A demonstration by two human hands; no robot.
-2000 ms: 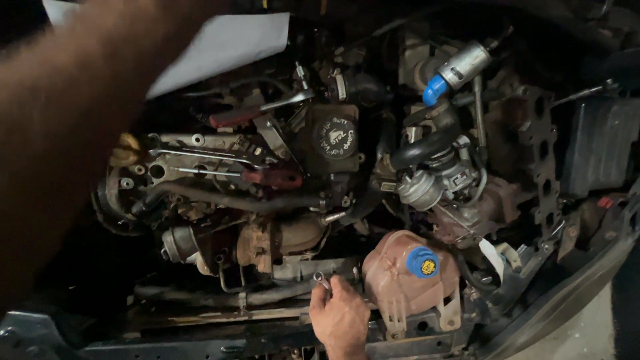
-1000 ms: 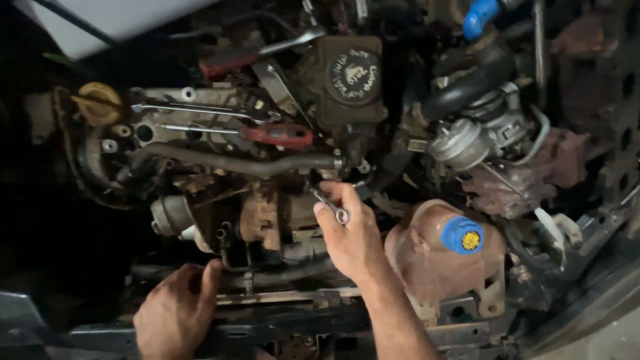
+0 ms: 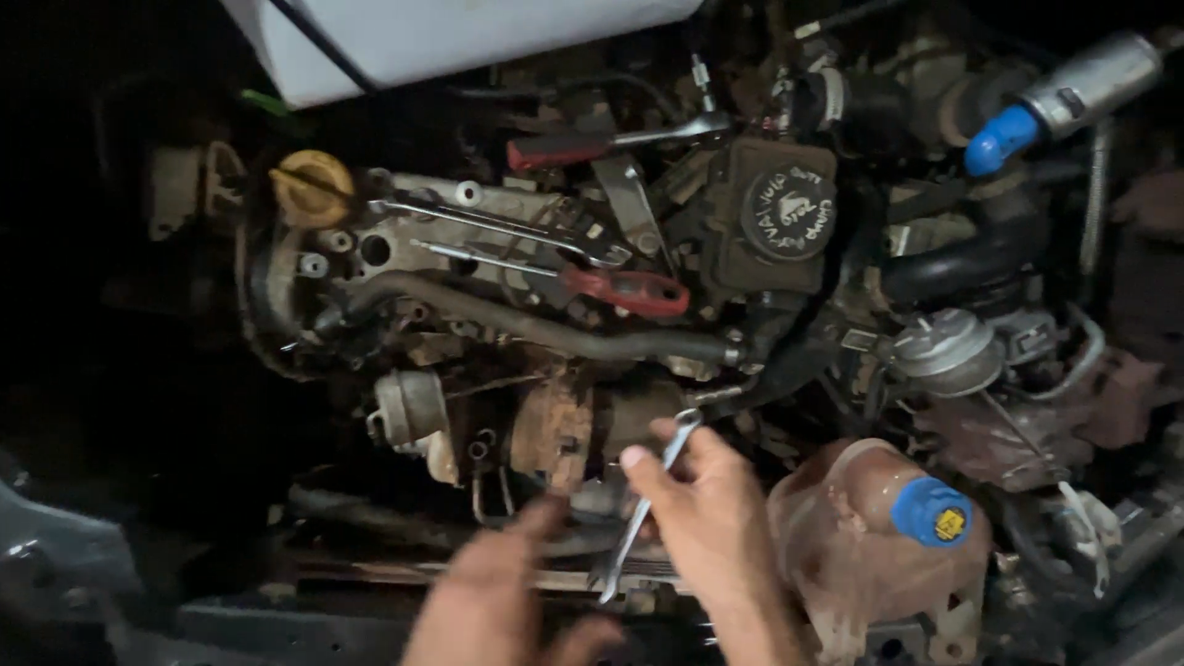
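Between the thumb and fingers of my right hand [image 3: 708, 504] is a steel combination wrench [image 3: 638, 518], its ring end up near a rusty turbocharger housing [image 3: 555, 430]. My left hand [image 3: 499, 583] is blurred, low in the view and left of the wrench; its fingers are apart and nothing shows in it. A silver actuator canister [image 3: 409, 407] sits left of the housing. Over the engine top lie a red-handled screwdriver [image 3: 629, 289], another wrench [image 3: 499, 231] and a red-and-black ratchet [image 3: 564, 151].
A tan coolant tank with a blue cap [image 3: 930, 513] stands right of my right hand. A rubber hose [image 3: 546, 333] crosses above both hands. At upper left is a yellow oil filler cap [image 3: 314, 189]. A metal cylinder with a blue elbow [image 3: 1087, 92] is at upper right.
My left hand, beside the lower hoses a second ago, has moved right towards my right hand. The wrench, mostly hidden in my right hand then, now shows along its length.
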